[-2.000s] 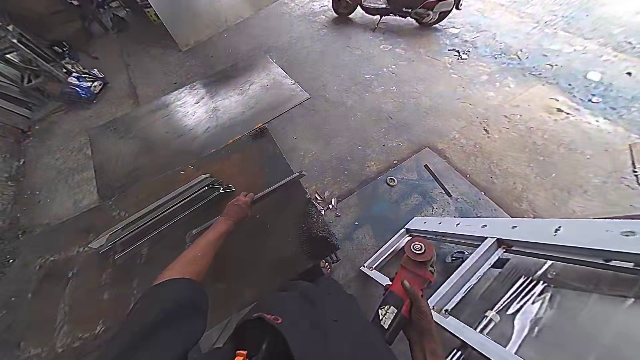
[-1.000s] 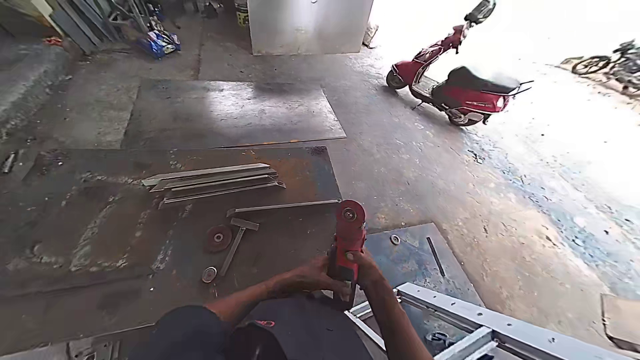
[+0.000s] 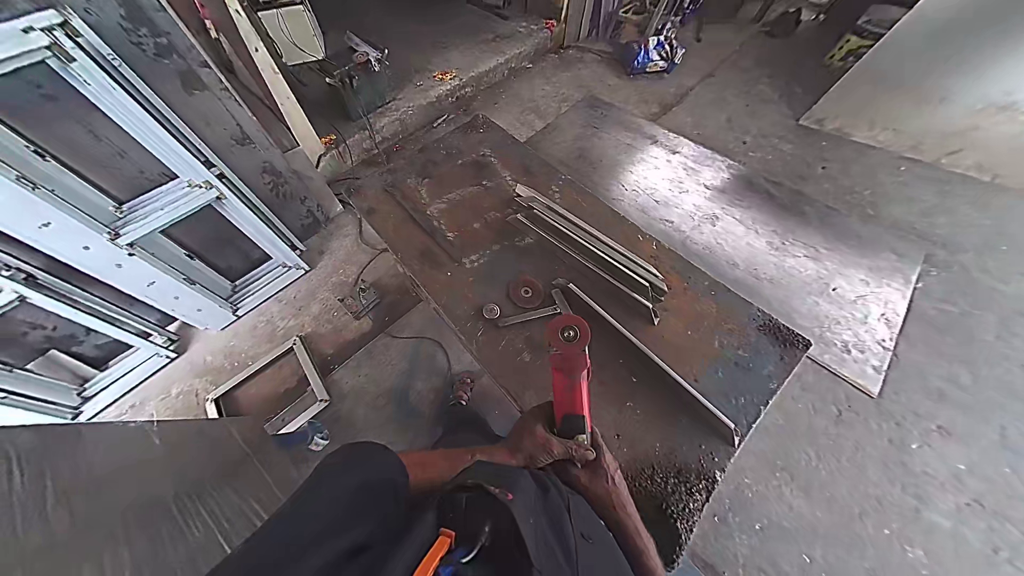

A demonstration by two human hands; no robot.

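Observation:
Both hands meet on the rear end of a red angle grinder (image 3: 570, 388), held over a dark steel sheet with its disc pointing away from me. My left hand (image 3: 540, 438) wraps the grinder's base from the left. From the right, my right hand (image 3: 594, 468) closes around the same end, its fingers partly hidden. Beyond the disc lie a try square (image 3: 532, 315), a loose round abrasive disc (image 3: 526, 292) and a small round metal piece (image 3: 490, 310). A long thin metal bar (image 3: 652, 360) runs diagonally to the right. Several metal angle strips (image 3: 592, 248) lie together farther away.
White metal frames (image 3: 172, 260) stand at the left, above a small rectangular metal frame (image 3: 300, 372) on the floor. A second steel sheet (image 3: 848, 264) lies beyond the work sheet (image 3: 720, 320). A cable (image 3: 424, 338) trails at the sheet's left edge.
My left hand has gone from the metal bar, where it was two seconds ago, to the grinder, joining my right hand. The view has swung left, and the red scooter is out of sight.

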